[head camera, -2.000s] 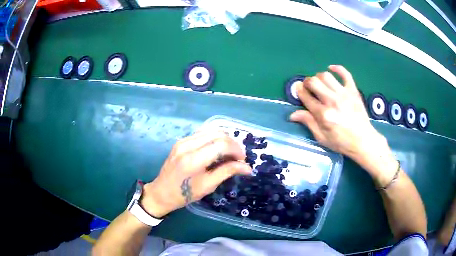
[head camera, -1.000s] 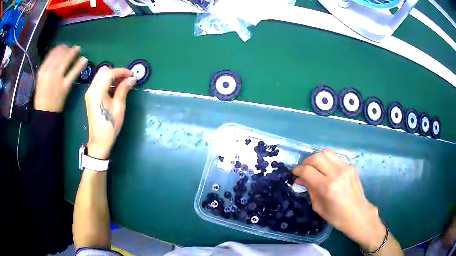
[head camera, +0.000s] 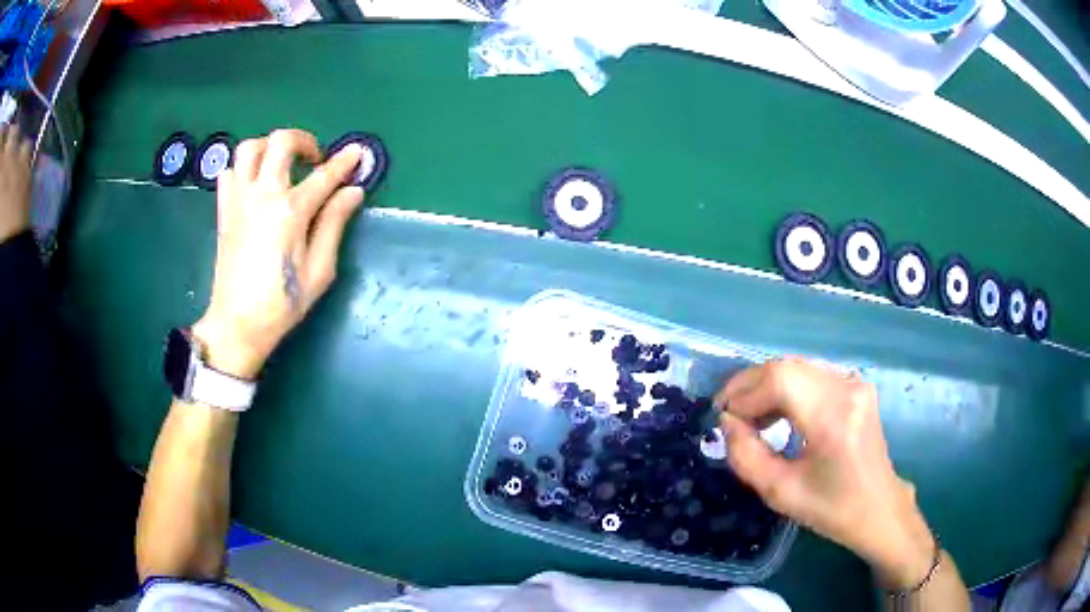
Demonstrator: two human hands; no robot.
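Note:
My left hand (head camera: 273,245) has its thumb and index fingertips together on the pale centre of a black-rimmed wheel (head camera: 374,159) at the left of the row. What is between them is hidden. My right hand (head camera: 825,448) is over the right part of the clear parts tub (head camera: 483,460), thumb and index close together. Whether they hold a tiny part I cannot tell. Tiny black round parts (head camera: 628,478) are heaped in the tub, with a few pale rings. A white disc (head camera: 714,446) lies beside my right fingers.
Two wheels (head camera: 175,158) are at the left, one wheel (head camera: 579,203) is mid-row, and several wheels (head camera: 803,248) are at the right. Behind are a red bin (head camera: 203,12), plastic bags (head camera: 532,48) and a white fan (head camera: 896,48). A neighbour's hand (head camera: 14,179) is at the left edge.
My left hand has gone from the tub to the left wheel. My right hand has gone from the row to the tub. The neighbour's hand, near the left wheels one second ago, has drawn back left.

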